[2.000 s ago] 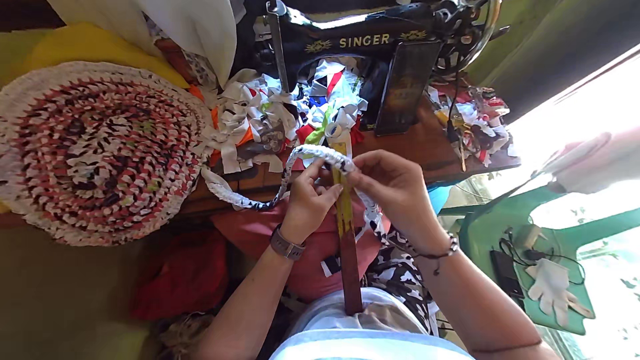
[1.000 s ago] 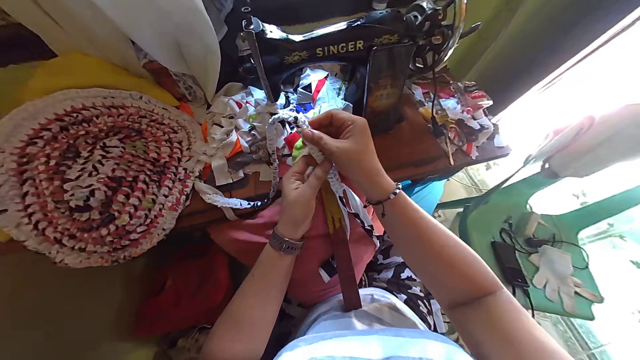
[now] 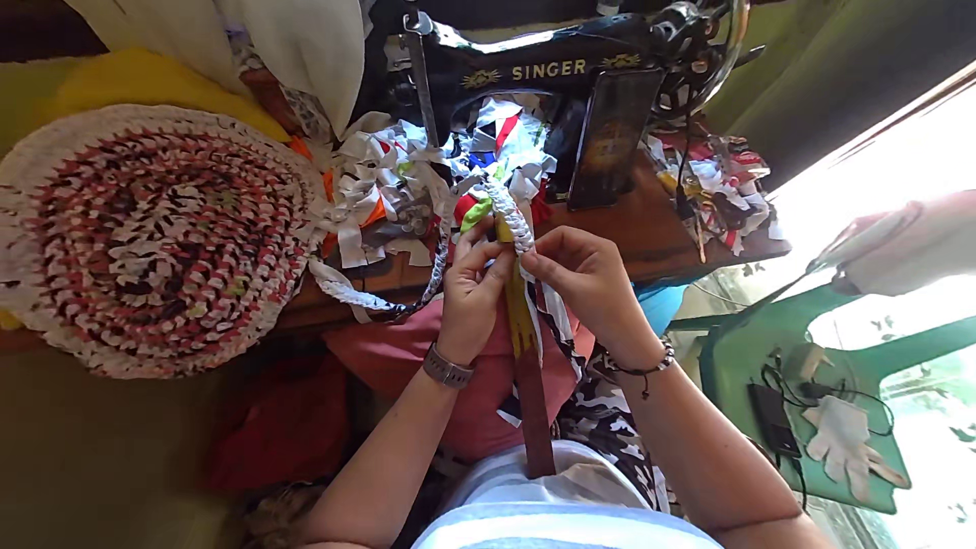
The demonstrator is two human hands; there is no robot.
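Note:
A braid of white and dark fabric strips (image 3: 509,215) runs from the coiled rag rug (image 3: 168,236) at the left, loops below the scraps and comes back to my hands. My left hand (image 3: 476,293) lies at the left of the braid's working end, thumb and forefinger close together near it. My right hand (image 3: 591,286) pinches the braid's lower end between thumb and forefinger. Loose white and black strips (image 3: 560,328) hang below it. Behind them a flat wooden stick, partly yellow (image 3: 534,404), stands between my lap and the table edge.
A black Singer sewing machine (image 3: 534,65) stands on the wooden table (image 3: 671,229), fabric scraps (image 3: 381,183) heaped around it. A dark phone-like slab (image 3: 614,141) leans on the machine. At the right, a green plastic chair (image 3: 732,366) holds white gloves (image 3: 842,442), a black adapter (image 3: 774,419) and cables.
My hands have moved a little apart and lower, from close together at the braid. The braid's end now lies straighter between them, where it was bunched up one second ago.

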